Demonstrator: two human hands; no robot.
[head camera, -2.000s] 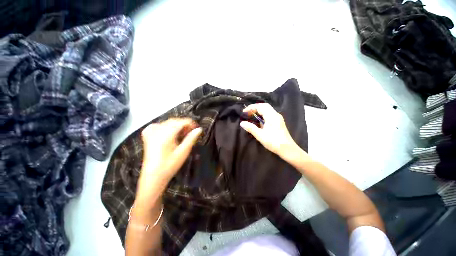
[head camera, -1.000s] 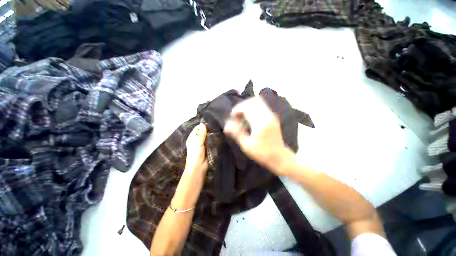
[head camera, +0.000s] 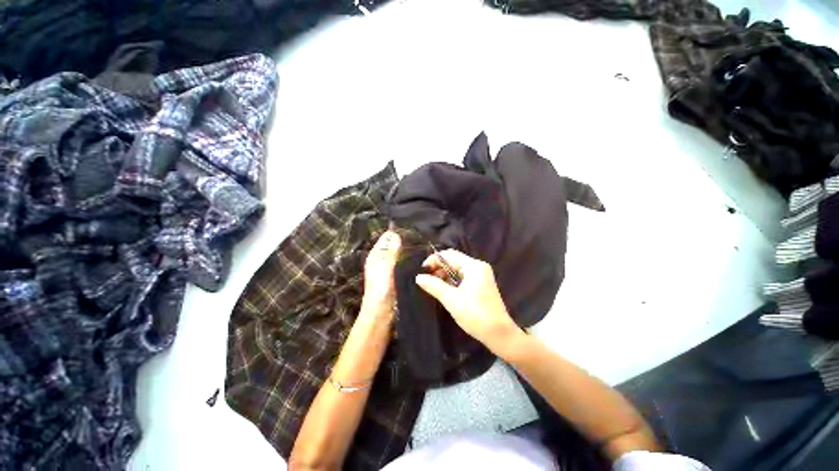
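The brown plaid garment (head camera: 299, 304) lies in front of me, its checked side to the left. Its plain dark lining (head camera: 534, 221) is turned out on the right. A narrow plaid tie end (head camera: 584, 194) sticks out at the right. My left hand (head camera: 382, 267) grips the garment near its middle, thumb on top, other fingers hidden in the cloth. My right hand (head camera: 467, 292) is just right of it over the lining, holding small thread snips (head camera: 448, 268) whose tip points up-left to the cloth edge.
A blue-grey plaid pile (head camera: 138, 202) fills the left. Dark garments (head camera: 212, 28) lie at upper left. Brown plaid garments (head camera: 685, 69) are heaped at upper right. Dark garments with striped edges (head camera: 800, 248) are at the right. The white table (head camera: 414, 87) carries dark specks. A dark surface (head camera: 736, 396) is at lower right.
My left hand has moved in to grip the garment's middle. My right hand has come down beside it with the snips visible. More lining lies turned out on the right.
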